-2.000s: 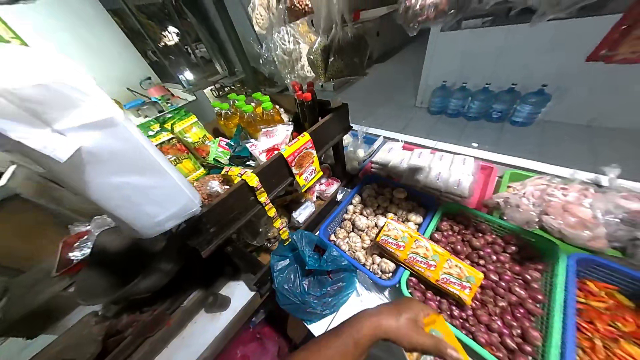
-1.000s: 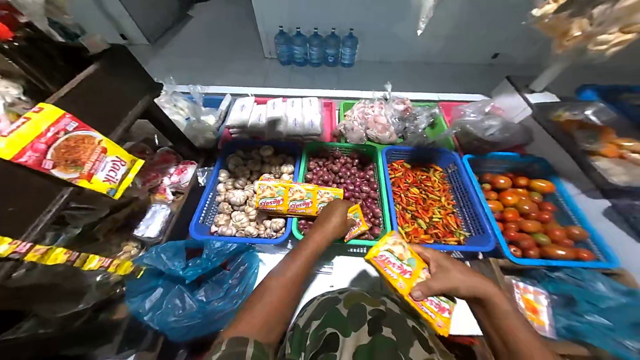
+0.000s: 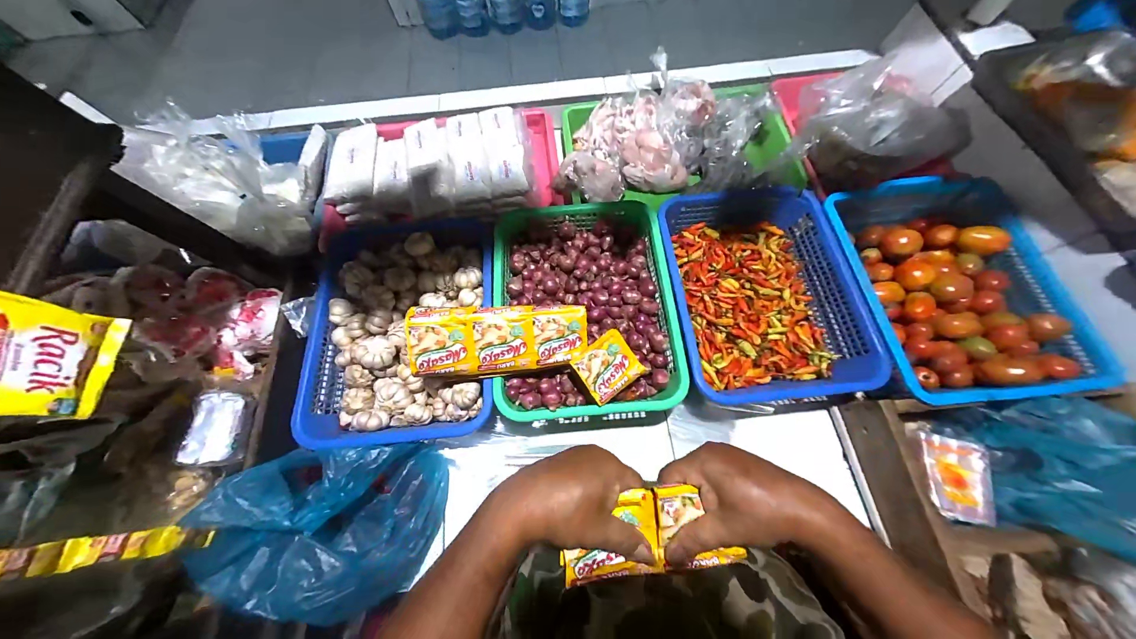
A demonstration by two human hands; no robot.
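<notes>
My left hand and my right hand meet close to my body, each gripping part of a folded strip of yellow Masako seasoning sachets. Beyond them, a row of joined yellow sachets lies across the rims of the blue basket of garlic and the green basket of shallots. A single sachet rests tilted on the shallots at that row's right end. My fingers partly cover the strip.
A blue basket of chilies and a light blue basket of tomatoes stand at the right. Behind are white packets and bagged meat. Blue plastic bags flank me. A yellow Racik packet hangs at left.
My left hand has drawn back from the sachets over the baskets and now holds the strip together with my right hand. The strip, earlier in my right hand alone, is now folded.
</notes>
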